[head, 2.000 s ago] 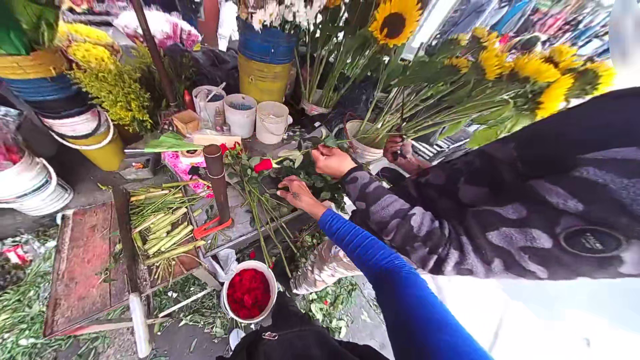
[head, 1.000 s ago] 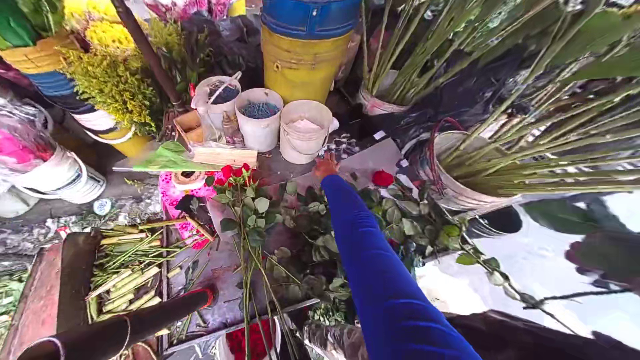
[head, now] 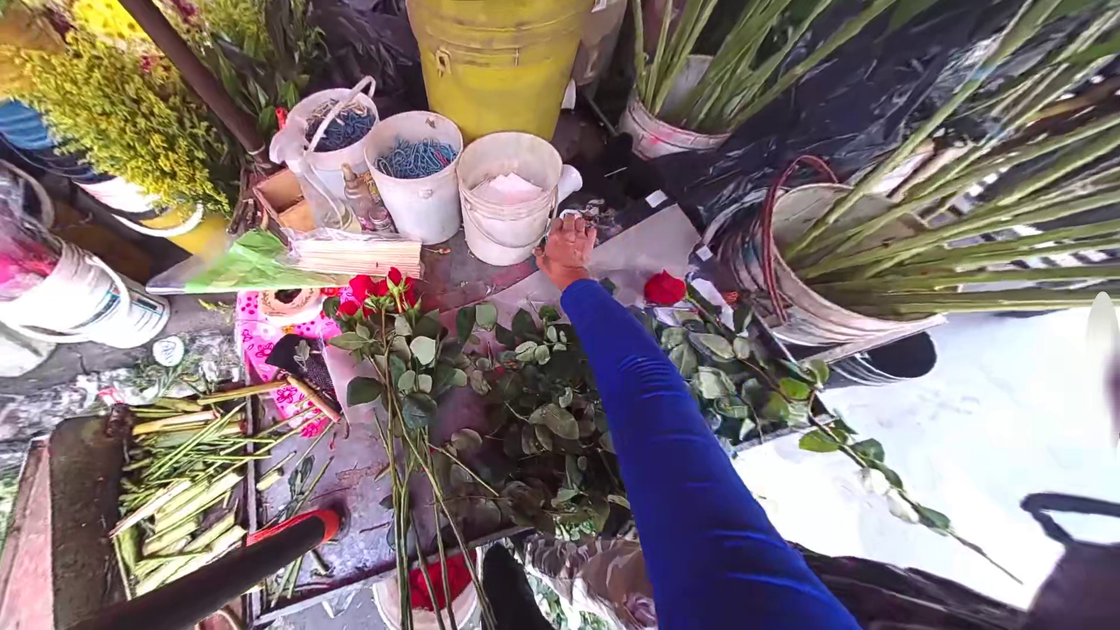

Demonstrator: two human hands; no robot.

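My right hand [head: 569, 249], at the end of a blue sleeve, reaches over the table beside a white bucket of pale material [head: 509, 197]. Its fingers are bent near small dark and shiny items [head: 599, 214]; whether it grips any is not clear. My left hand is out of view. Under and beside my forearm lie leafy rose stems [head: 556, 420]. One red rose [head: 665, 288] rests to the right of my wrist. A bunch of red roses with long stems [head: 381, 293] lies to the left, its stems reaching past the table's near edge.
White buckets of blue wire-like pieces [head: 416, 162] stand behind thin wooden sticks [head: 354, 255]. A large yellow bucket [head: 499, 66] is behind them. Cut green stems [head: 188, 507] fill a tray near a dark pole [head: 210, 577]. At right, a bucket [head: 814, 262] holds long stems.
My right hand has moved from the rose stems to beside the white buckets. Another person's hands and camouflage sleeves, at the stems two seconds ago, have left that spot. The view has moved closer.
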